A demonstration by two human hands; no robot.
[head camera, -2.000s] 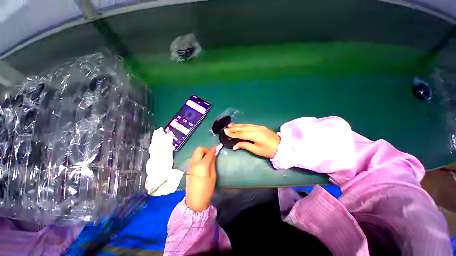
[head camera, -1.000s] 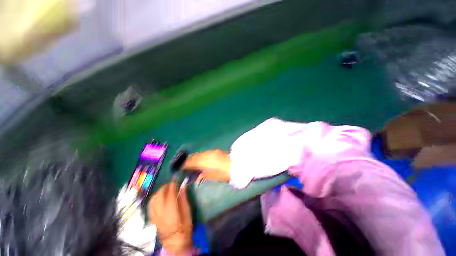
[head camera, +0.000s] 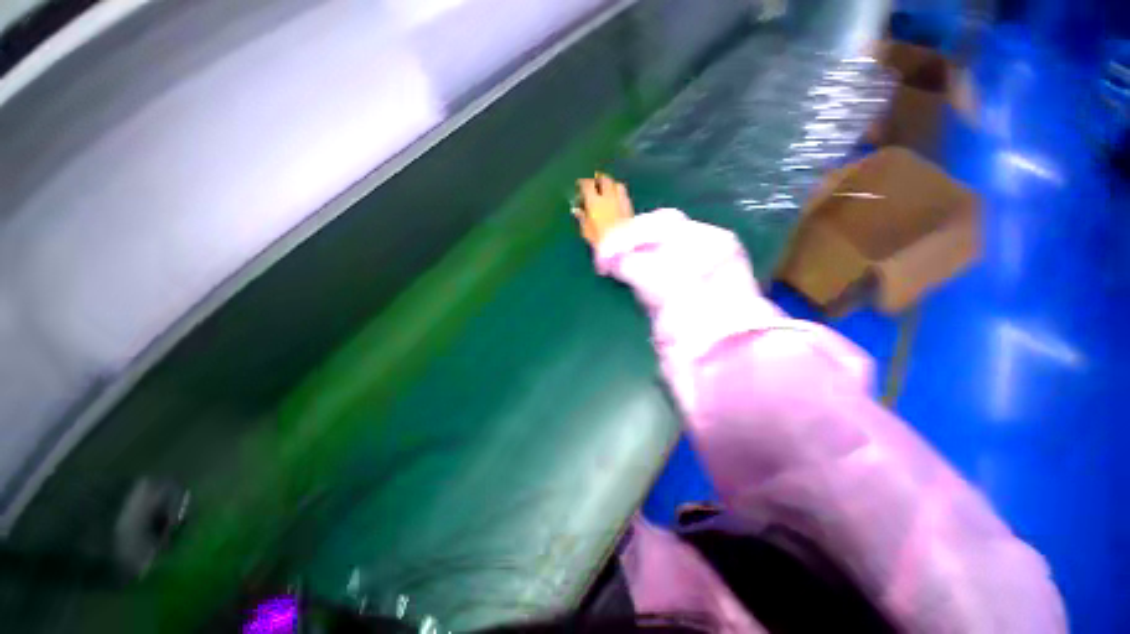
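My right hand (head camera: 604, 208) is stretched far out over the green mat (head camera: 496, 396), small and blurred, its fingers pointing away from me. A small pale glint shows at its fingertips, but whether the hand holds anything cannot be told. My left hand is out of the picture. A blurred dark unit in clear film (head camera: 151, 520) lies at the lower left. A lit purple piece of the phone screen (head camera: 273, 616) shows at the bottom edge. The round black case is not clearly visible.
Shiny clear trays (head camera: 793, 124) lie on the bench beyond my right hand. An open brown carton (head camera: 886, 229) stands right of the bench above the blue floor (head camera: 1029, 310), with another carton (head camera: 919, 93) behind it. A white ledge (head camera: 285, 136) runs along the upper left.
The view has swung right. My right hand has left the black case and reached far along the bench. My left hand, the white cloth and most of the phone have left the picture.
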